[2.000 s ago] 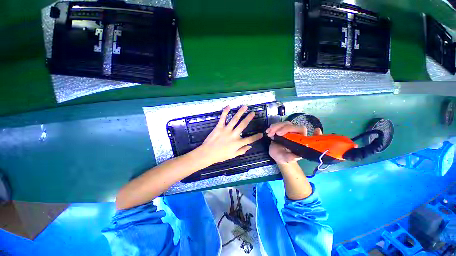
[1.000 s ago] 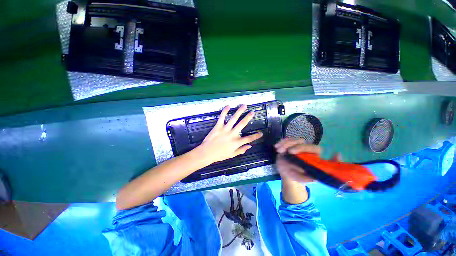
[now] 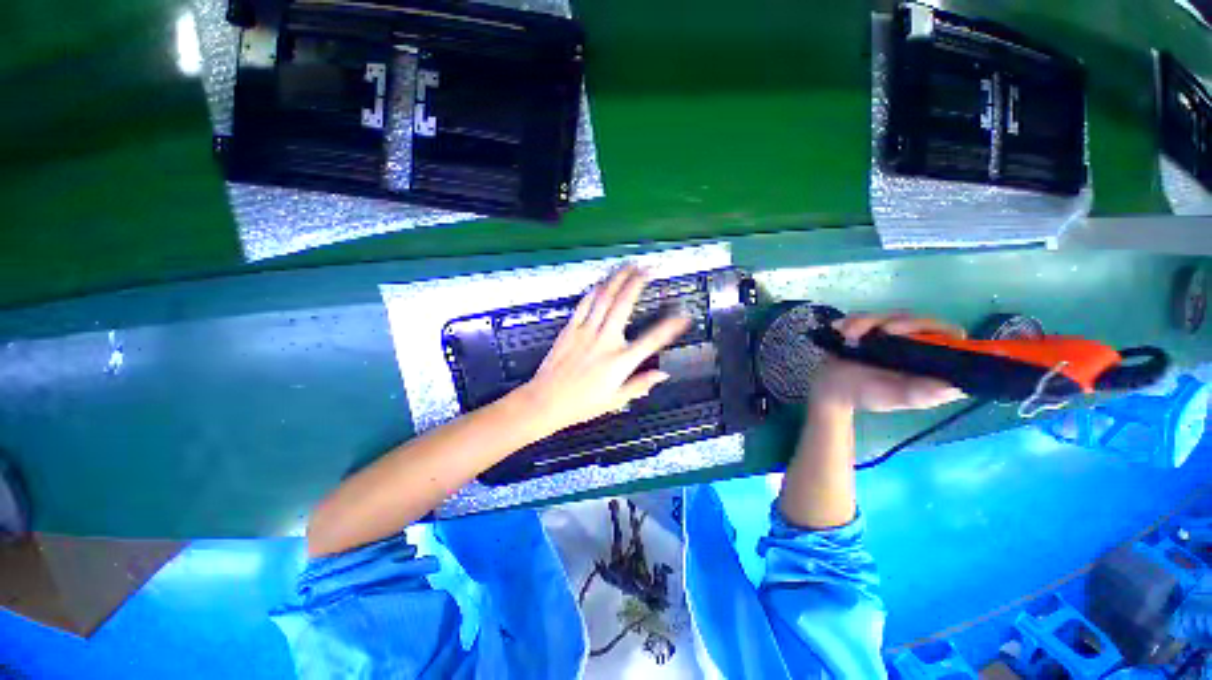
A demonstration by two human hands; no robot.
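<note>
A black housing [image 3: 532, 348] with vent slots lies on a silvery protective sheet [image 3: 415, 348] at the bench edge. My left hand [image 3: 594, 356] rests over the housing with its fingers spread, some of them blurred, and covers its middle. My right hand [image 3: 884, 361] is right of the housing and grips the electric screwdriver [image 3: 1010, 367], which has an orange-red and black body. The driver's tip end is over a round screw dish [image 3: 787, 356] with a mesh-like inside. Single screws are too small to see.
A green belt [image 3: 731, 120] behind the bench carries more black housings [image 3: 492, 120] on sheets, with others at the right [image 3: 1050, 113]. A second dish [image 3: 1013, 326] is partly hidden behind the driver. Blue stools [image 3: 1140, 423] stand at right. A brown board [image 3: 87, 578] is at lower left.
My right hand and the driver have moved right, away from the housing to the dish. My left hand's fingers have shifted slightly. The housings on the belt have moved right.
</note>
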